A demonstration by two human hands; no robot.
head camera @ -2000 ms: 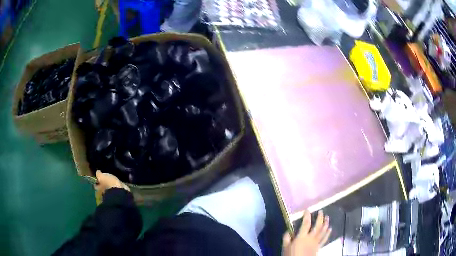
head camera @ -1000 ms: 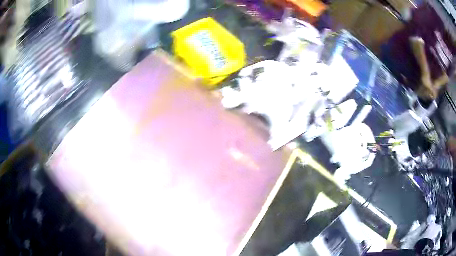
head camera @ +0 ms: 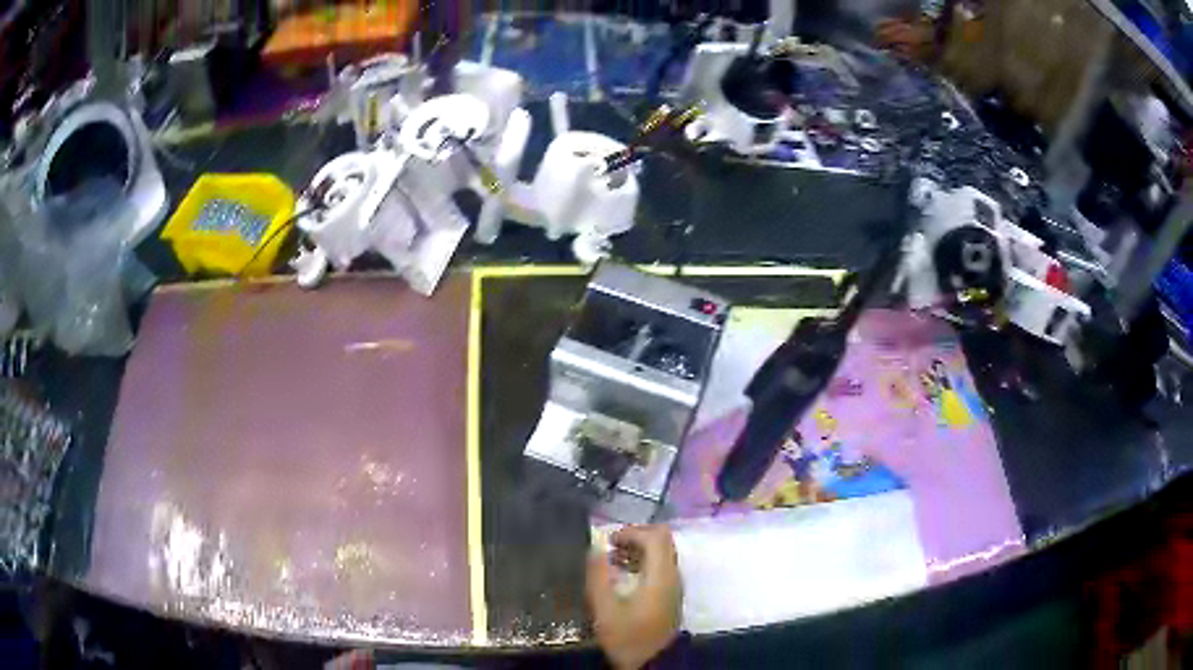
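My right hand [head camera: 636, 592] is at the bottom centre, just below the grey-silver screw feeder [head camera: 625, 393]. Its fingers are curled; a small dark patch shows between them, too blurred to tell whether it is a held item. A small skin-coloured patch at the bottom edge, left of centre, may be part of my left hand; it is too cut off to tell. The black electric screwdriver [head camera: 782, 399] hangs tilted right of the feeder, over the pink cartoon mat [head camera: 975, 484] and a white sheet [head camera: 798, 563].
The pink-brown work mat [head camera: 288, 445] lies left. Behind are a yellow parts bin [head camera: 233, 225], white housings with leads [head camera: 576, 183], and an orange box [head camera: 343, 33]. A clear bag [head camera: 81, 268] is far left. White bodies with a dark disc [head camera: 966, 249] and loose small parts stand right.
The view has swung right from the cartons of black shells to the bench with feeder and screwdriver. The left hand has left the carton rim. The right hand is now below the feeder, fingers curled.
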